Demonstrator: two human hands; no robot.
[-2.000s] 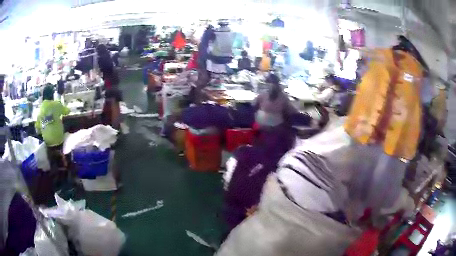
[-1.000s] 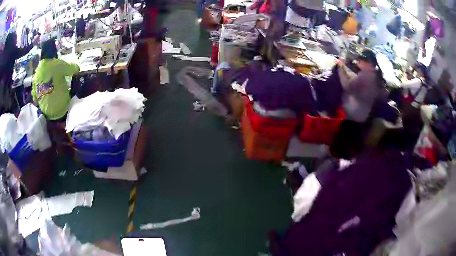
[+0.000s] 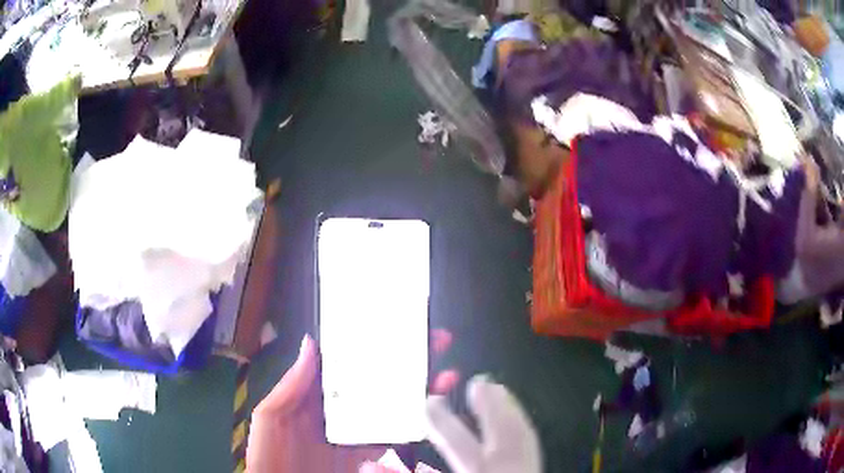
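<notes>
A smartphone (image 3: 374, 333) stands upright in the lower middle of the view, its screen bright white. My left hand (image 3: 289, 416), bare, holds it from the left side and below, with fingertips showing at its right edge. My right hand (image 3: 486, 430), in a white glove, is at the phone's lower right corner with its fingers apart; it is partly cut off by the bottom edge. Whether a gloved finger touches the phone I cannot tell.
A blue basket (image 3: 130, 351) heaped with white pieces (image 3: 162, 226) stands on the left. An orange-red crate (image 3: 558, 268) with dark purple cloth (image 3: 662, 208) stands on the right. Yellow-black tape (image 3: 241, 416) and scraps lie on the green floor. A person in a lime-green top (image 3: 42, 152) is at the left edge.
The view has tipped down and moved closer to the basket and crate. The phone has risen from the bottom edge into the middle, and both hands have come into view.
</notes>
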